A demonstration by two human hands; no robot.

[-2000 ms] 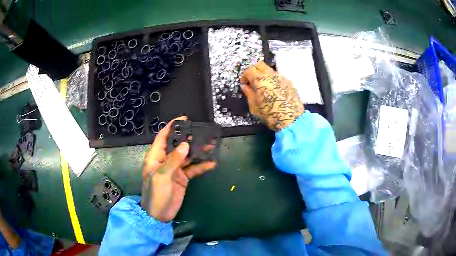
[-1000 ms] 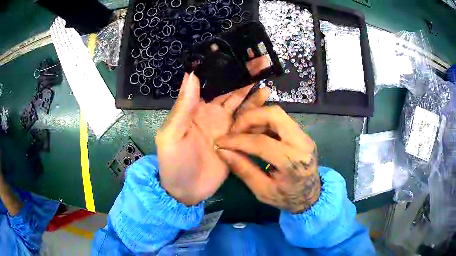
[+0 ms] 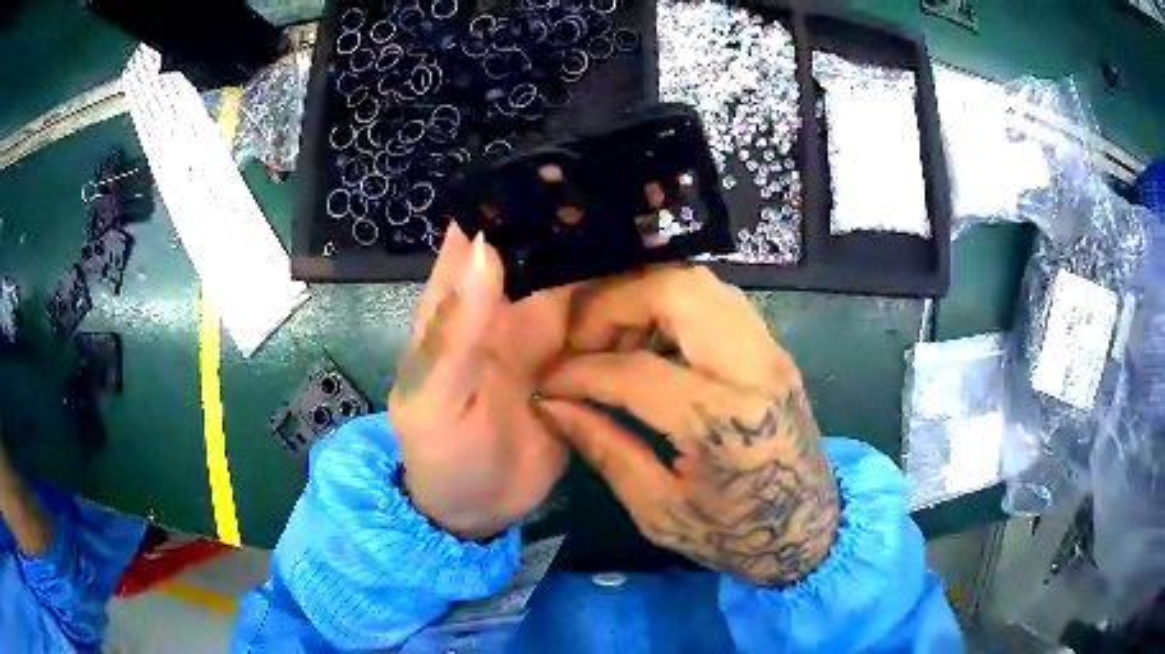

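My left hand (image 3: 479,396) is palm up and holds a black plastic housing (image 3: 594,205) by its near left edge. The housing has small openings and is tilted in front of the parts tray (image 3: 613,276). My right hand (image 3: 690,434) has thumb and forefinger pinched together at my left palm. A tiny pale part (image 3: 538,396) shows at these fingertips. Dark rings (image 3: 409,121) with bright rims lie in the tray's left compartments. Small glittering clear parts (image 3: 728,77) fill the right-middle compartment.
White pieces (image 3: 875,147) lie in the tray's right compartment. Clear bags (image 3: 1086,332) and a flat zip bag (image 3: 956,415) are at right. A white strip (image 3: 217,205), a yellow line (image 3: 215,409), housings (image 3: 319,403) and a person's blue sleeve (image 3: 64,562) are at left.
My right hand has moved from the glittering parts to my left palm. The housing has turned over and tilted in my left hand. The view has shifted, with the tray now higher.
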